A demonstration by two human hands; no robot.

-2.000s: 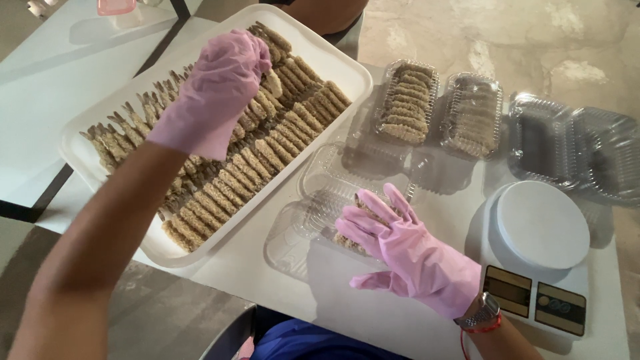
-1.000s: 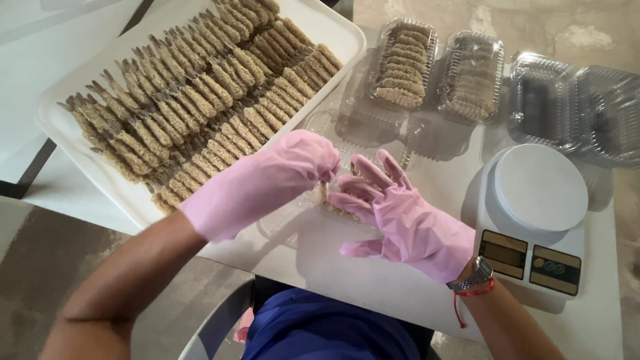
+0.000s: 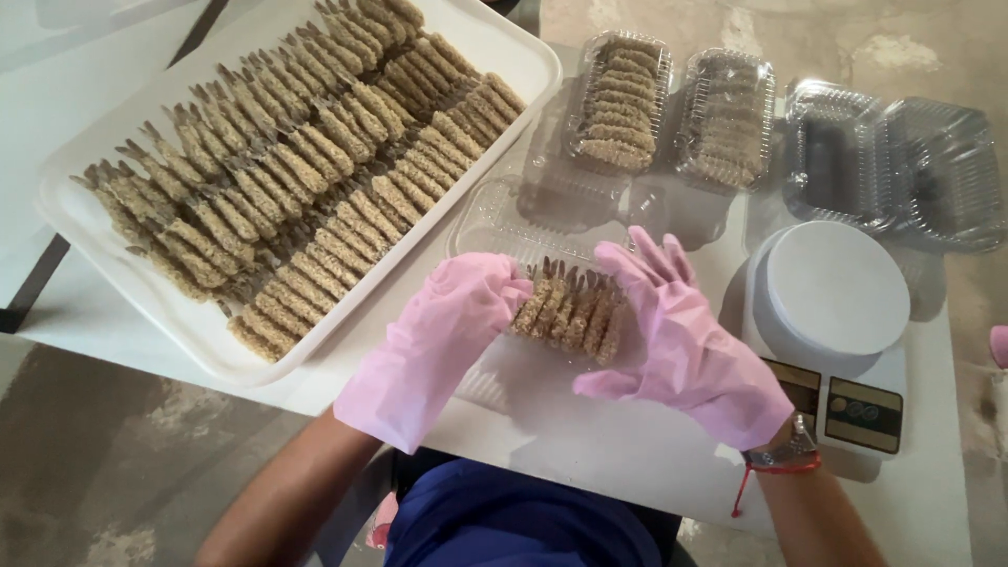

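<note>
Several breaded shrimp [image 3: 571, 311] stand side by side, tails up, in an open clear plastic clamshell box [image 3: 504, 228] in front of me. My left hand [image 3: 465, 315], in a pink glove, has its fingers curled at the left end of this row, against a breaded shrimp. My right hand [image 3: 677, 346], also gloved in pink, is spread at the row's right end with fingers and thumb apart. To the left, a white plastic tray [image 3: 165, 335] holds rows of breaded shrimp [image 3: 299, 173].
Two closed clear boxes of breaded shrimp, one [image 3: 618, 106] beside the other [image 3: 724, 122], stand at the back. Right of them lies an open clamshell box [image 3: 839, 157] without shrimp. A white kitchen scale [image 3: 839, 287] sits near my right hand, on the white table [image 3: 535, 425].
My left hand has moved from over the tray to the box in front of me. The right hand has stayed beside that box. More of the shrimp row shows now.
</note>
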